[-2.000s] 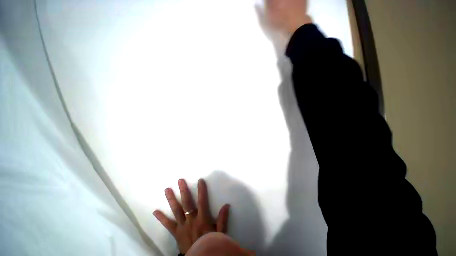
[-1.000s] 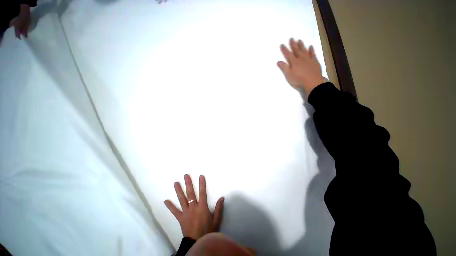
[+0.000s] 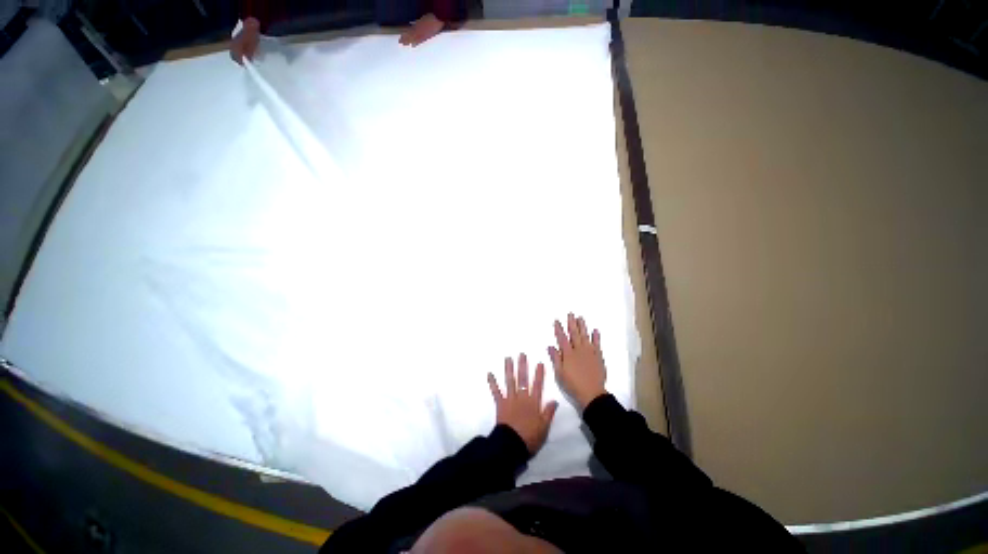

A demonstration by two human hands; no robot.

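Observation:
White fabric (image 3: 433, 216) covers the left and middle of the table, with soft folds at the far left and near left. My left hand (image 3: 522, 403) lies flat on it near the front edge, fingers spread, a ring on one finger. My right hand (image 3: 580, 363) lies flat just right of it, near the fabric's right edge, fingers slightly apart. Neither hand holds anything. A dark metal bar (image 3: 641, 195) with a small white mark lies along the fabric's right side, just beyond a tan strip (image 3: 631, 249).
Brown underlay paper (image 3: 813, 249) covers the right side. Another person's hands (image 3: 246, 41) are at the far edge, one lifting a fold of fabric. A silver table edge (image 3: 888, 517) runs along the front. The floor has a yellow line (image 3: 163, 476) at the lower left.
The view has widened and shows the far edge. My right hand has come back beside my left hand. The line running down the fabric at the left no longer shows; a lifted fold shows at the far side.

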